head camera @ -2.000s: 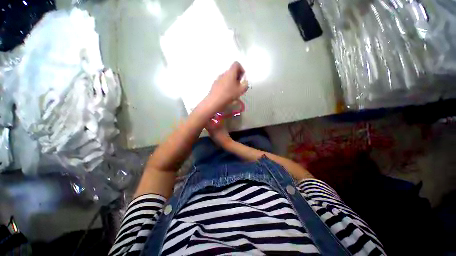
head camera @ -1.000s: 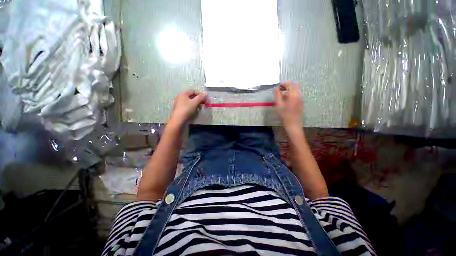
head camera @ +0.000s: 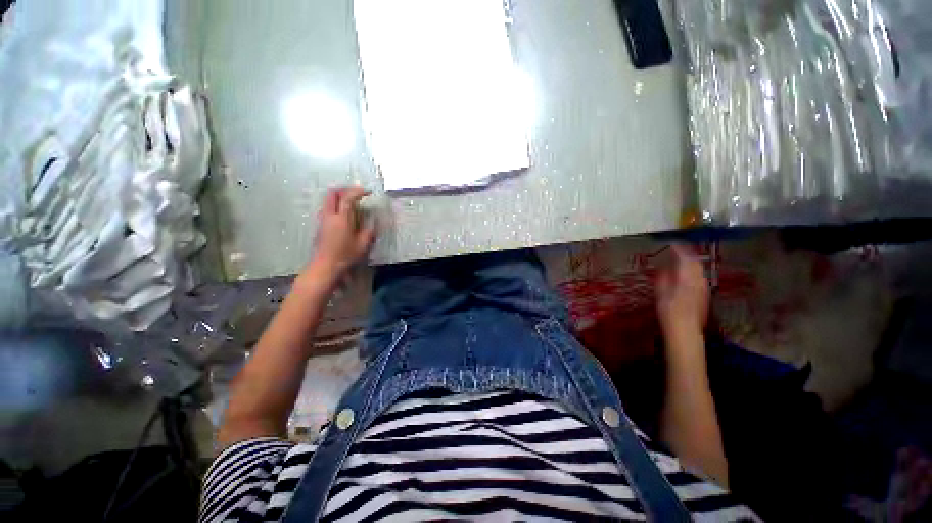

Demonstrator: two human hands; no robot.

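A folded white shirt lies glaring bright on the table, its near edge slightly curved. The clear bag flap is hard to make out below that edge, and no red strip shows there. My left hand is at the table's front edge, just left of the shirt's near left corner, with bent fingers. Whether it pinches the clear film cannot be told. My right hand is off the table, over the floor at the right, and blurred. Whether it holds anything cannot be told.
A heap of unpacked white shirts is on the left. A stack of glossy bagged shirts is on the right, with a black phone beside it. Red scraps lie on the floor beyond the table edge.
The red strip held between both hands across the bag mouth is gone from there. My right hand has moved right and off the table. My left hand stays near the corner.
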